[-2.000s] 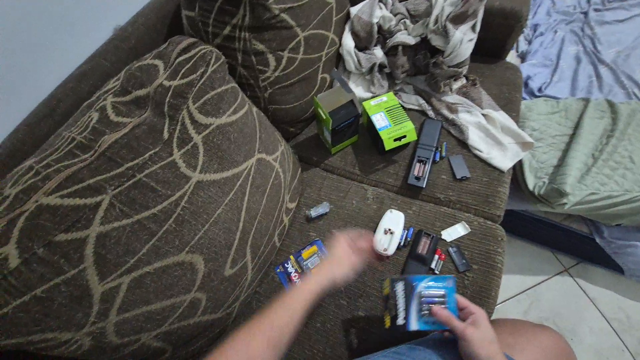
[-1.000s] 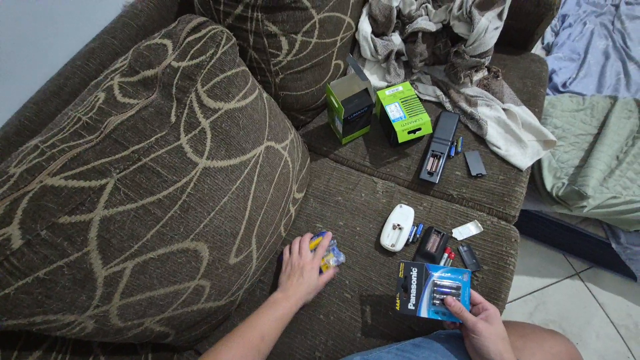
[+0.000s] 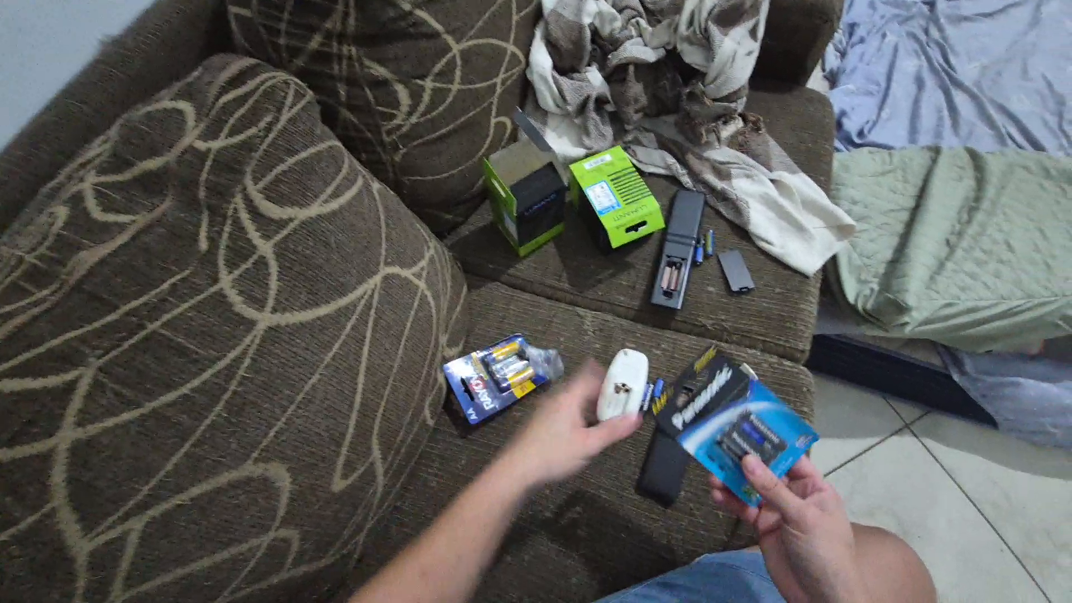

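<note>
My right hand (image 3: 791, 511) holds a blue Panasonic battery blister pack (image 3: 737, 427) by its lower edge. Blurred by motion, my left hand (image 3: 565, 431) is just left of a white remote (image 3: 624, 385) with an uncovered battery bay; whether they touch I cannot tell. Blue batteries (image 3: 652, 394) lie right of that remote. A dark remote (image 3: 663, 469) is partly hidden under the held pack. At the left, a Rayovac battery pack (image 3: 496, 377) rests on the seat. Farther back, a grey remote (image 3: 678, 251) shows batteries in its bay, with loose batteries (image 3: 704, 246) and a cover (image 3: 736, 271) beside it.
An open green and black box (image 3: 528, 201) and a green box (image 3: 616, 198) stand on the rear seat, near a crumpled plaid blanket (image 3: 645, 84). Patterned cushions (image 3: 251, 335) line the left. Tiled floor (image 3: 946, 502) and a bed with a green cover (image 3: 955, 243) are at right.
My left hand has let go of the Rayovac pack and moved right, towards the white remote. My right hand has kept the Panasonic pack, which is now tilted.
</note>
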